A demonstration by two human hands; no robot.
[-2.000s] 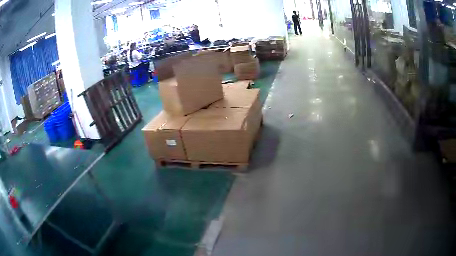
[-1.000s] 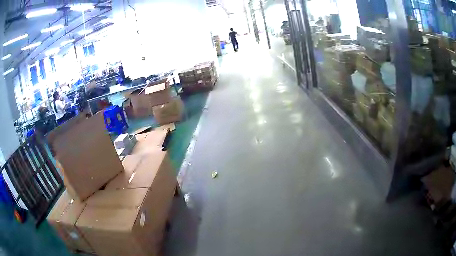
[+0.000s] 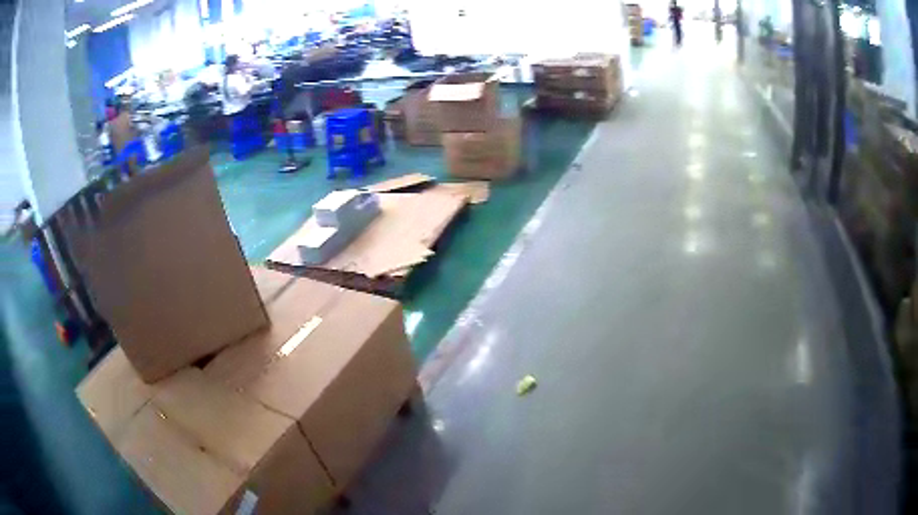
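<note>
Neither of my hands is in the picture. Nearest in front of me on the left are large closed brown cartons [image 3: 347, 337] standing on a pallet. One more brown carton [image 3: 176, 267] stands on top of them at the left. Beyond them, flattened cardboard [image 3: 403, 229] lies low over the green floor. Several small white boxes [image 3: 337, 226] sit on it. The picture is blurred, and no printing can be read.
A grey aisle [image 3: 644, 302] runs ahead, with a small yellowish scrap [image 3: 525, 384] on it. Brown cartons [image 3: 481, 131] and blue plastic stools [image 3: 352, 143] stand beyond. A glass partition lines the right. A distant person [image 3: 675, 20] is in the aisle.
My view has moved forward along the aisle and turned back somewhat left. The pallet of cartons is nearer, and the flattened cardboard with the white boxes now shows fully. No hand has appeared.
</note>
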